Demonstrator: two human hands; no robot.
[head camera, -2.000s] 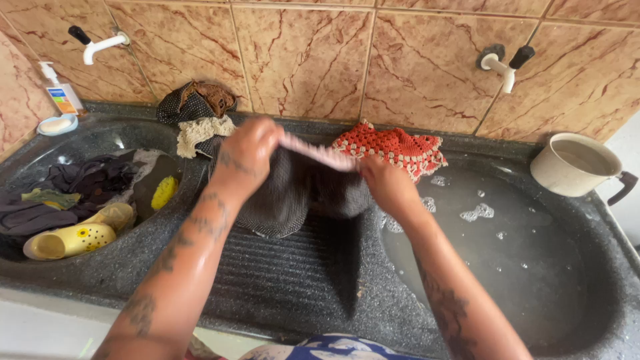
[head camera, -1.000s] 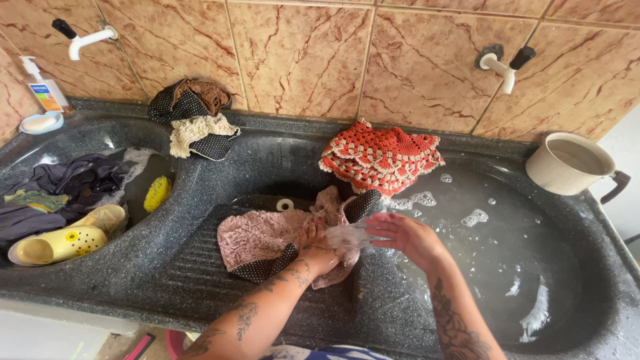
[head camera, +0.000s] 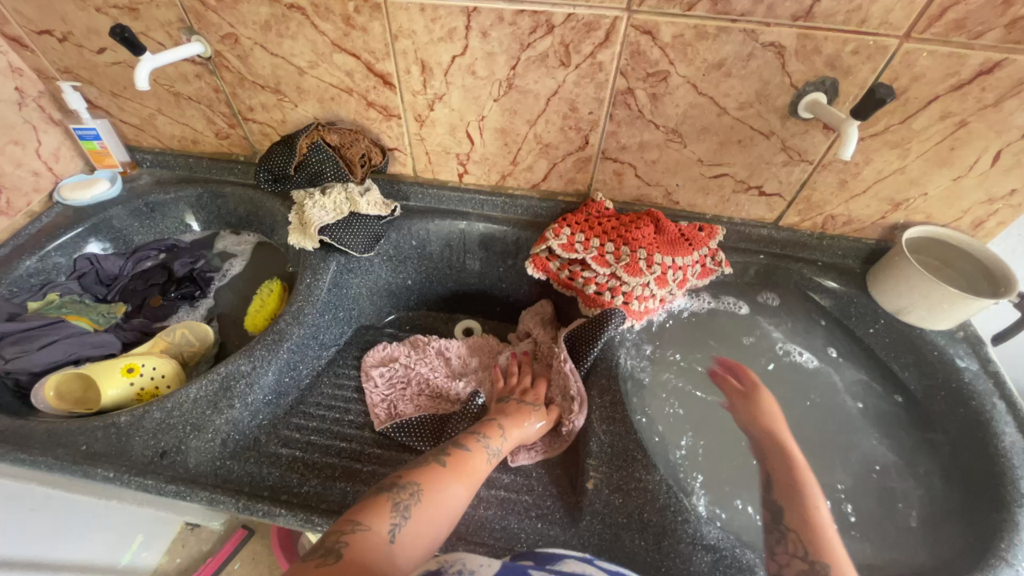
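My left hand (head camera: 522, 400) lies with spread fingers on a wet pink textured cloth (head camera: 432, 372) with a dark dotted backing, bunched on the ribbed washboard of the grey speckled stone sink (head camera: 320, 448). Over the right basin's cloudy water (head camera: 800, 400), my right hand (head camera: 744, 396) is blurred and holds nothing; whether it touches the water is unclear. A red and cream crocheted cloth (head camera: 632, 256) drapes over the rim between the basins, just behind the pink cloth.
Dark wet clothes (head camera: 136, 288), yellow clogs (head camera: 120, 384) and a yellow brush (head camera: 266, 306) occupy the left basin. Brown and dotted cloth (head camera: 320, 156) and a cream cloth (head camera: 340, 216) rest behind. A pot (head camera: 940, 280) stands right. Taps (head camera: 172, 60) (head camera: 832, 120) project from the tiled wall.
The pink cloth, stretched between both hands two seconds ago, now lies on the washboard. My right hand has moved away from it, rightward over the water, while my left stays on the cloth.
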